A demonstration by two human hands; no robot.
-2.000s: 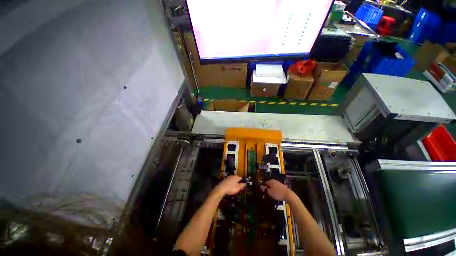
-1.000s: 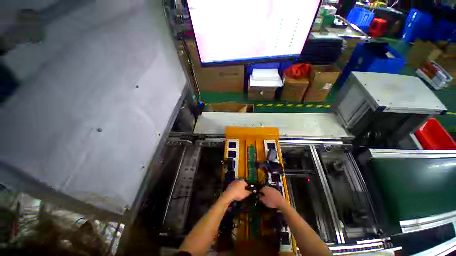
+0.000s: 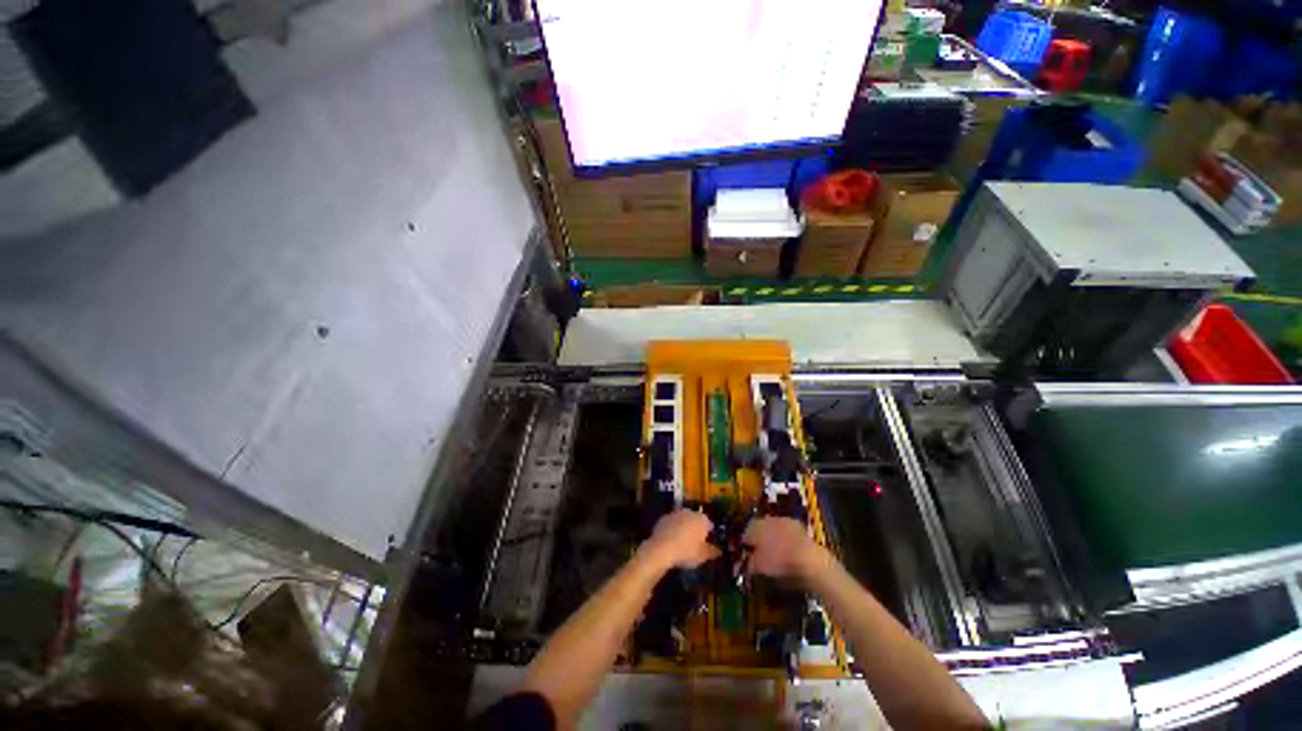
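The orange test fixture [image 3: 717, 357] lies lengthwise on the dark metal rails in front of me. Its far left slots are empty, white-framed dark squares; black adapters [image 3: 777, 429] sit in the right row. A green connector strip [image 3: 720, 429] runs down its middle. My left hand [image 3: 683, 540] and my right hand [image 3: 780, 548] are close together over the fixture's middle, fingers curled on small black parts and cords. The parts between the fingers are dark and partly hidden, so I cannot tell exactly what each hand holds.
A grey-white machine panel [image 3: 357, 286] stands at left. A bright monitor [image 3: 707, 79] is ahead, above a pale ledge [image 3: 843, 331]. The green belt conveyor [image 3: 1171, 486] is at right, with a grey cabinet [image 3: 1114, 236] and red bin [image 3: 1231, 347] beyond it.
The view has shifted, and the fixture's near end now shows. More far left slots show empty than two seconds ago. Both hands have moved nearer along the fixture and stay close together.
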